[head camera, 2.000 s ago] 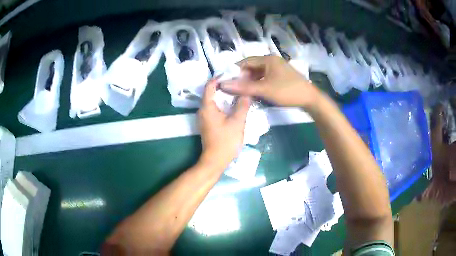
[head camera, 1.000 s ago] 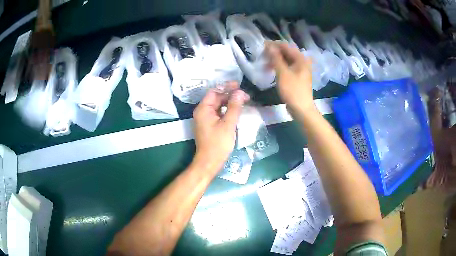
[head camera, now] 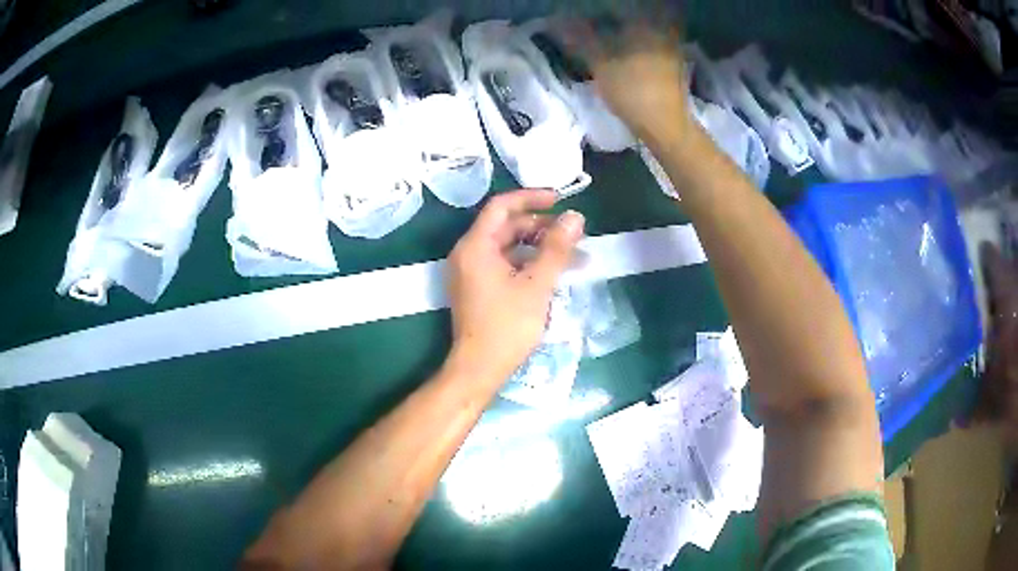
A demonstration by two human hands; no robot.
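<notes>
Bagged products (head camera: pixel 268 184) with dark coiled cables lie in a row across the green surface (head camera: pixel 335 418). My left hand (head camera: pixel 508 279) is above the white strip with its fingers curled; whether something small is between the fingertips cannot be told. My right hand (head camera: pixel 636 73) is blurred and reaches to the far part of the row, over a bagged product; its fingertips and any held thing are unclear. Small clear bags (head camera: pixel 608 318) lie beside and partly under my left hand.
A blue plastic tray (head camera: pixel 893 290) holding clear bags stands at the right. Loose leaflets (head camera: pixel 670 446) are fanned out left of my right forearm. A stack of flat white cartons (head camera: pixel 69 491) is at the lower left. Brown cardboard (head camera: pixel 949 502) shows at the lower right.
The row of bagged products has shifted left. My right hand has moved away from my left hand to the far part of the row. My left hand has stayed nearly in place.
</notes>
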